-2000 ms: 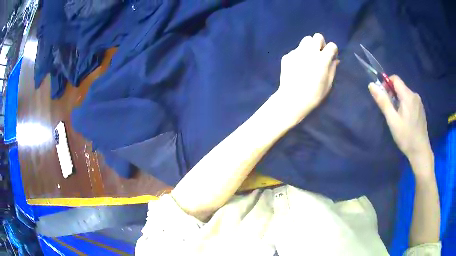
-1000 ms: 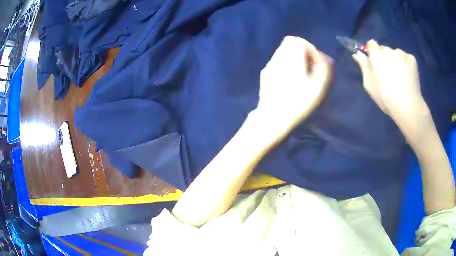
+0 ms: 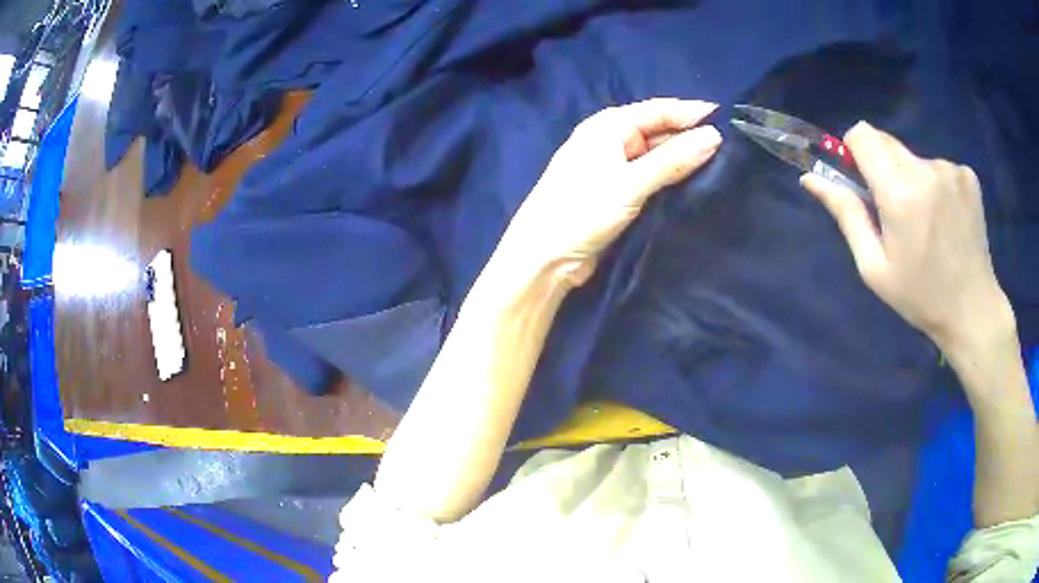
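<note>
A navy garment (image 3: pixel 501 148) lies spread over the table, with a darker, shinier lining (image 3: pixel 741 273) showing at the centre right. My left hand (image 3: pixel 615 171) pinches a small bit of the navy cloth between thumb and forefinger. My right hand (image 3: pixel 923 216) holds thread snips (image 3: pixel 786 134) with silver blades and a red part on the handle. The blades are slightly apart, and their tips point left, just right of my left fingertips. Any loose thread is too fine to make out.
A brown glossy table (image 3: pixel 103 353) with yellow edge tape (image 3: pixel 228 437) shows at the left. A pale, narrow object (image 3: pixel 166 317) lies on it. More dark cloth (image 3: pixel 217 80) is heaped at the back left. A blue bag with orange-brown stripes (image 3: pixel 194 544) is at the lower left.
My left hand has turned and now pinches cloth, with part of the lining lifted into view. The snips first closed and moved left, then opened slightly near my left fingertips.
</note>
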